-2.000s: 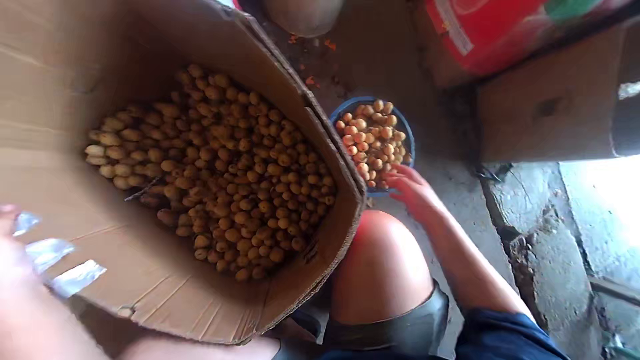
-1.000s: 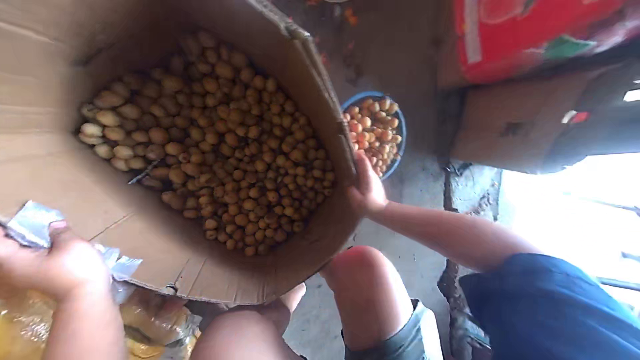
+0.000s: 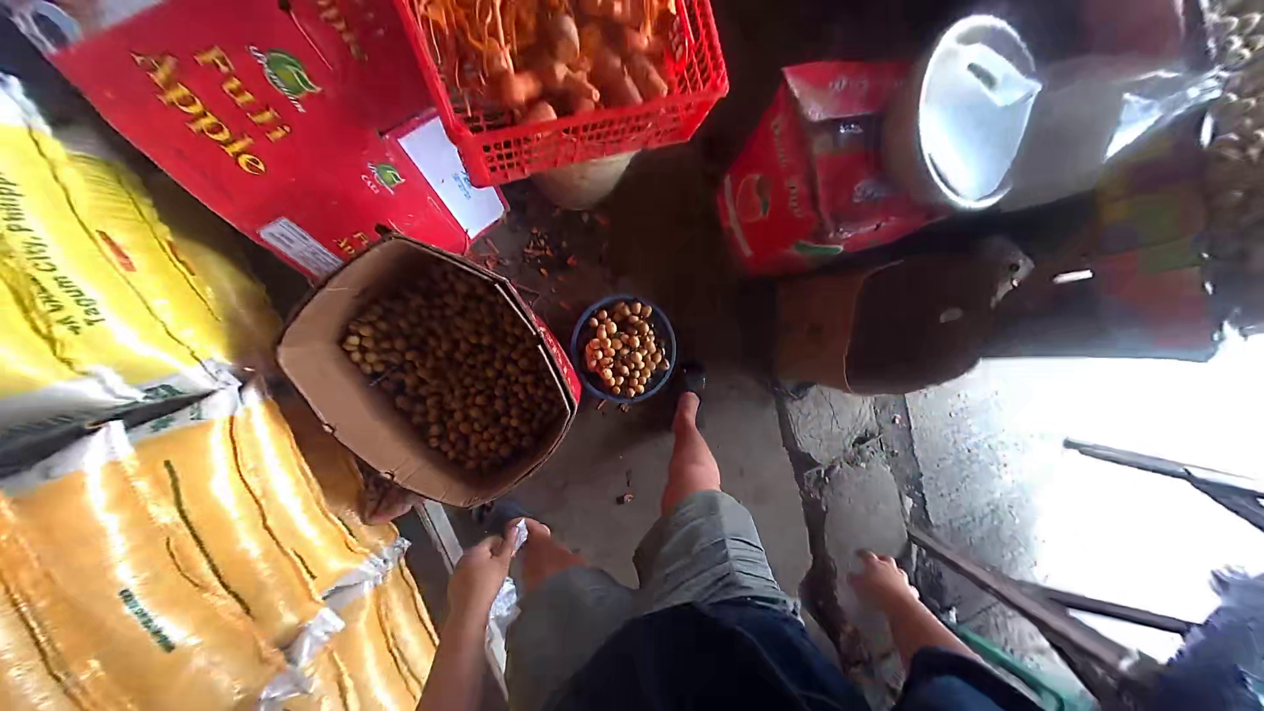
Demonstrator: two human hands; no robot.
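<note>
Low at the centre left, my left hand [image 3: 484, 573] is closed on a crumpled strip of silvery tape or plastic [image 3: 506, 598]. My right hand [image 3: 885, 581] hangs at the lower right above the broken concrete edge, its fingers loosely apart and nothing in it. Ahead of my left hand stands an open cardboard box [image 3: 341, 395], with many small round tan fruits [image 3: 464, 375] in its lower part. Just right of the box, a blue round basin [image 3: 674, 346] on the floor holds more of these fruits [image 3: 624, 351], beside my foot.
Stacked yellow sacks [image 3: 197, 513] line the left side. A red plastic crate [image 3: 583, 148] of reddish-brown produce stands beyond the box, beside a red apple carton [image 3: 227, 109]. A white bucket [image 3: 978, 109] and another red carton [image 3: 770, 188] are at upper right. Metal bars [image 3: 1027, 592] lie lower right.
The view is now higher and wider. My right hand has left the box's rim and hangs at my side. My left hand is off the box, with the silvery strip still in it.
</note>
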